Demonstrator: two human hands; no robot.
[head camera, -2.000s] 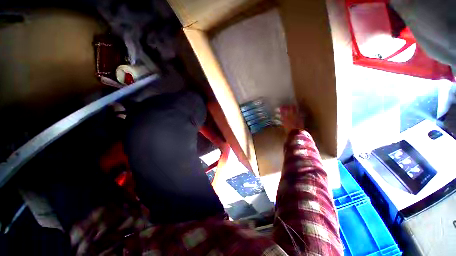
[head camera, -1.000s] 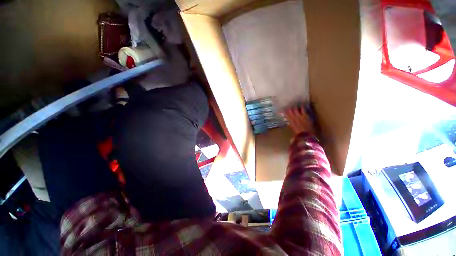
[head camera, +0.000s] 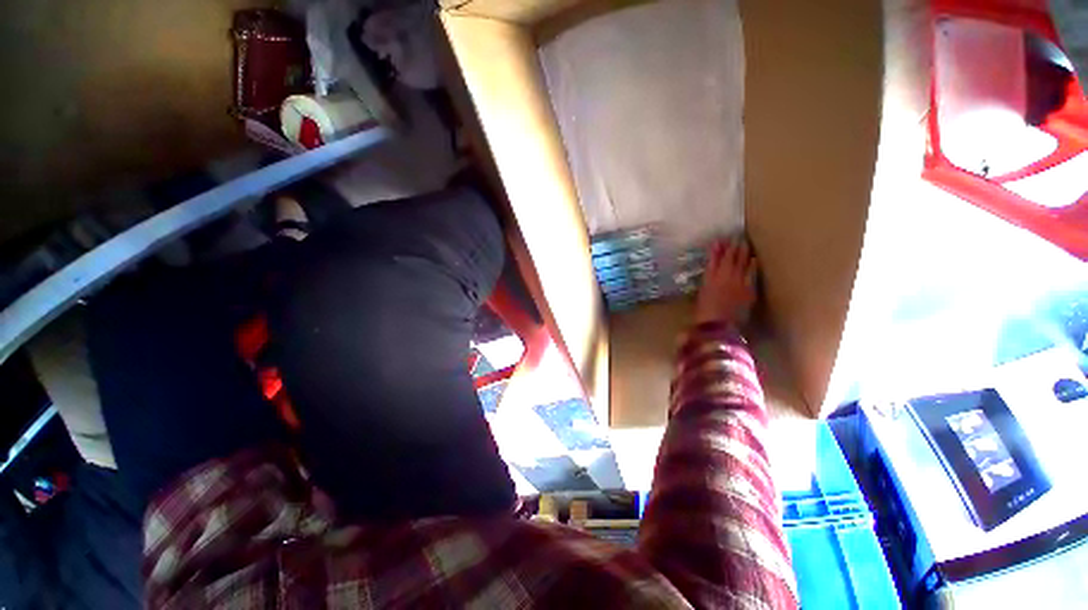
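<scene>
A deep brown carton (head camera: 811, 155) stands open beside my legs, with a pale sheet (head camera: 650, 119) at its bottom. Several packed units (head camera: 626, 268) with blue parts and clear plastic lie in a row at the near left of its floor. The row runs toward my right hand (head camera: 728, 280). My right hand is inside the carton, at the right end of the row by the right wall, fingers pointing away from me. Whether it grips a unit is unclear. My left hand is not in view; only plaid cloth shows at the lower left.
A pale table edge (head camera: 191, 212) curves over my dark-trousered legs (head camera: 382, 346). A red stool (head camera: 996, 197) stands at upper right. A blue crate (head camera: 835, 548) and a white printed box (head camera: 954, 560) are at lower right. A roll (head camera: 340, 117) and dark red case (head camera: 269, 66) lie at upper left.
My right hand has shifted slightly right along the row, toward the carton's right wall, and more clear plastic shows left of it. The view has tilted and moved somewhat.
</scene>
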